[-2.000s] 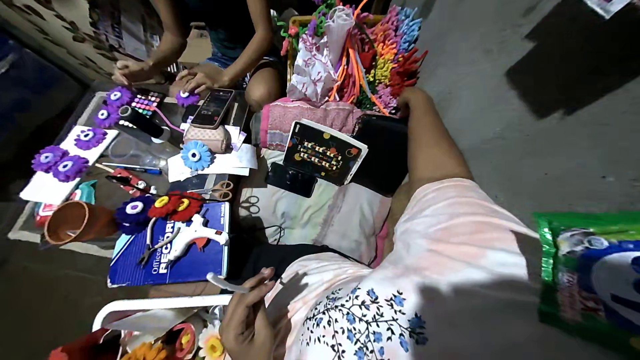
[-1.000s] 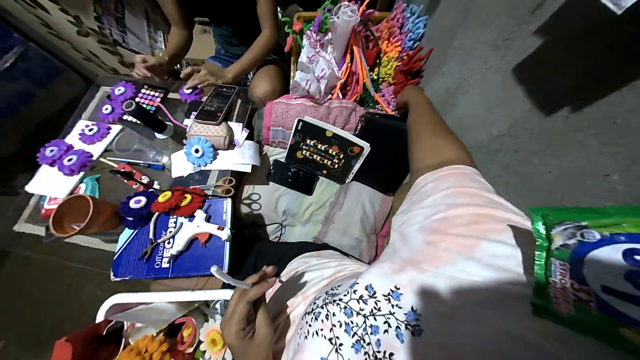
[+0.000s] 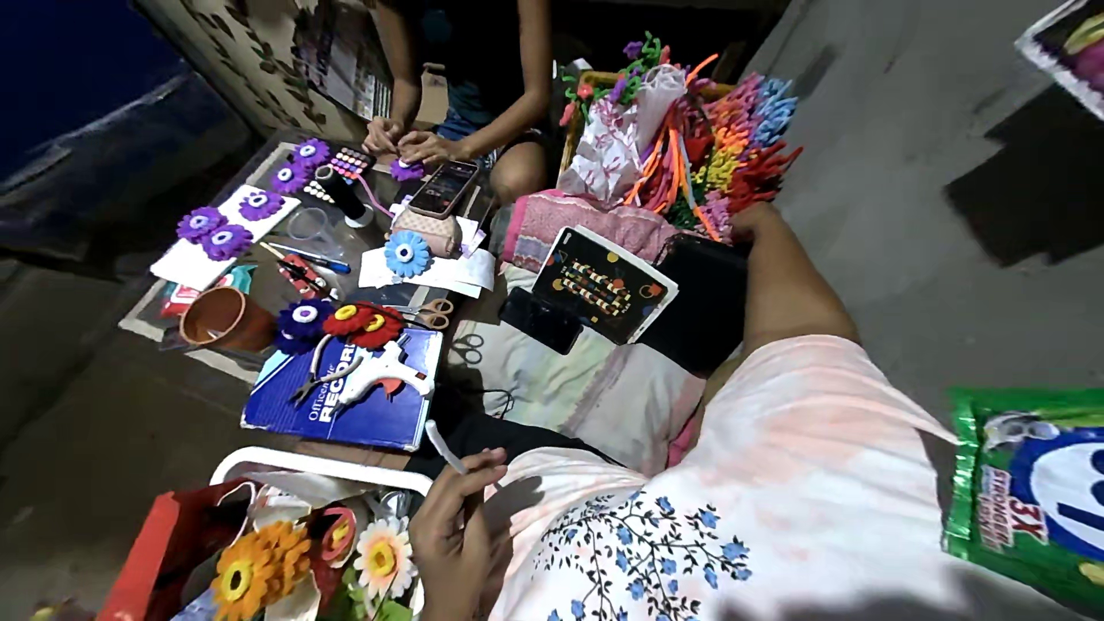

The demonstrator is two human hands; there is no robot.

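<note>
My left hand [image 3: 457, 526], at the lower middle, holds a short pale-grey strip [image 3: 444, 447] between its fingers. Beyond its fingertips, a white hot glue gun [image 3: 379, 375] and pliers [image 3: 323, 375] lie on a blue record book [image 3: 285, 401], below red and dark-purple fuzzy flowers [image 3: 362, 323]. Reaching far forward on the right, my right hand [image 3: 752, 222] is beside bundled multicoloured chenille stems [image 3: 750, 164]; its fingers are mostly hidden. A black patterned booklet [image 3: 604, 285] and a dark phone [image 3: 541, 321] lie on the cloth between my arms.
A co-worker's hands [image 3: 414, 145] are at a purple flower across the table. Scissors [image 3: 431, 313], a brown cup [image 3: 226, 319], a blue flower [image 3: 407, 253] and a phone [image 3: 444, 188] crowd it. A white-rimmed container [image 3: 319, 457] with flowers stands lower left; a green packet [image 3: 1026, 492] is lower right.
The co-worker's two hands have come closer together at the purple flower. My left hand keeps the pale strip, and my right arm still reaches forward. The view has shifted somewhat.
</note>
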